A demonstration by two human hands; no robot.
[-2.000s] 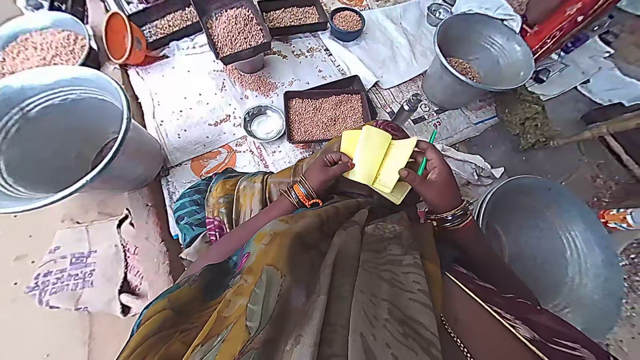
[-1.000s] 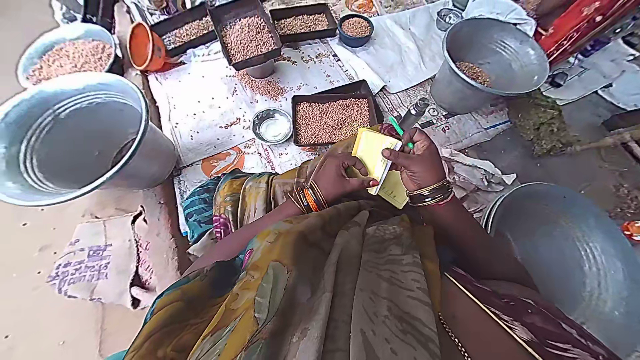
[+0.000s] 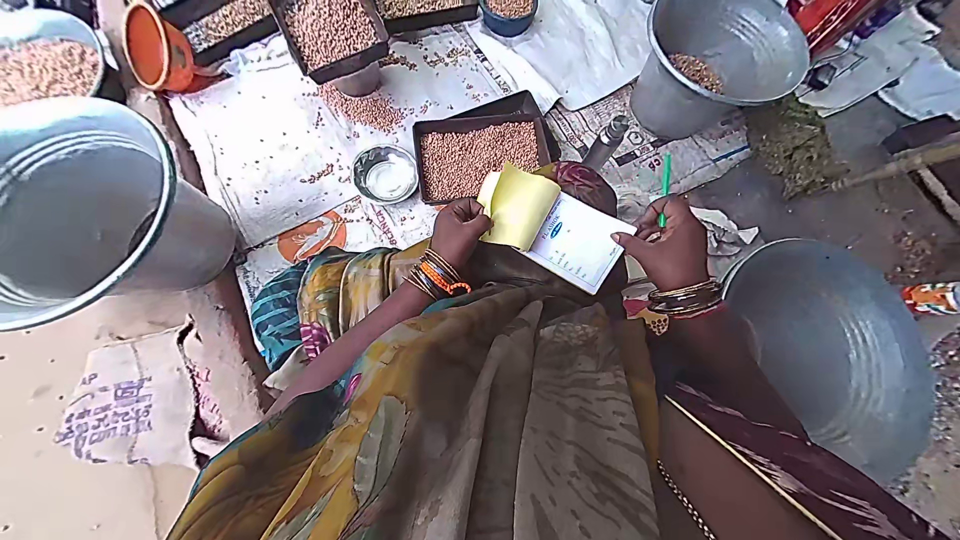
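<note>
A small paper pad lies open above my lap, its yellow sheets folded over to the left and a white printed page facing up. My left hand pinches the pad's left edge with the yellow sheets. At the page's right corner, my right hand has its thumb on the paper and holds a green pen upright between its fingers. Just beyond the pad sit a dark tray of reddish-brown beans or nuts and a small metal bowl.
Large metal tubs stand at left, upper right and lower right. More filled trays, an orange container and a dark blue bowl are farther back. Loose pieces are scattered over white sacking.
The hands were close together over the yellow sheets one second ago; now they are apart. A white printed page has come into view, and the pen points upward.
</note>
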